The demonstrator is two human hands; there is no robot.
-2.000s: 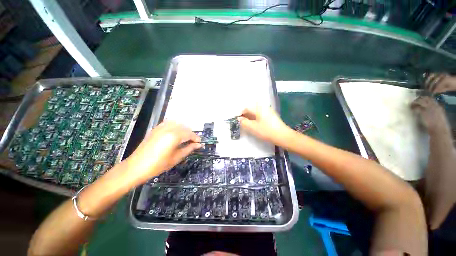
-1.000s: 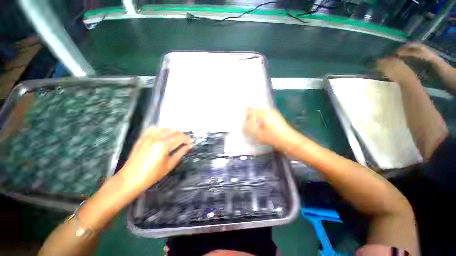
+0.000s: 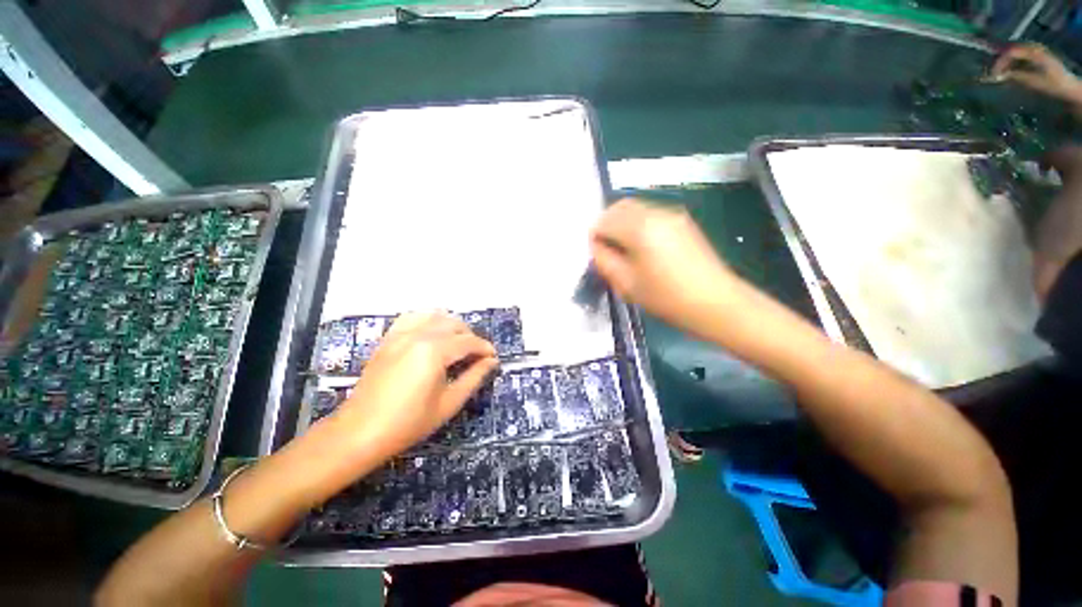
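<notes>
The metal tray [image 3: 660, 486] lies in front of me. Dark circuit boards [image 3: 445, 486] fill rows across its near part, and a shorter row [image 3: 504, 326] starts at the left above them. A white liner sheet [image 3: 469, 202] covers the rest. My left hand [image 3: 415, 379] rests low over the upper rows, with thumb and fingertips close together at the short row's right end; whether it grips a board is hidden. My right hand [image 3: 670, 255] is above the tray's right rim, fingers closed on a dark, blurred circuit board [image 3: 590, 288] over the white sheet.
A left tray [image 3: 247, 320] holds green boards. A right tray [image 3: 819, 285] has an off-white sheet. Another person's hand [image 3: 1032, 69] and arm are at the right, near loose boards on the green conveyor [image 3: 736, 89]. A blue stool [image 3: 771, 522] stands below right.
The short row of boards now shows more fully. My right hand has moved right, towards the tray's right rim, and a dark board shows at its fingers. The view has shifted, so the trays sit further left.
</notes>
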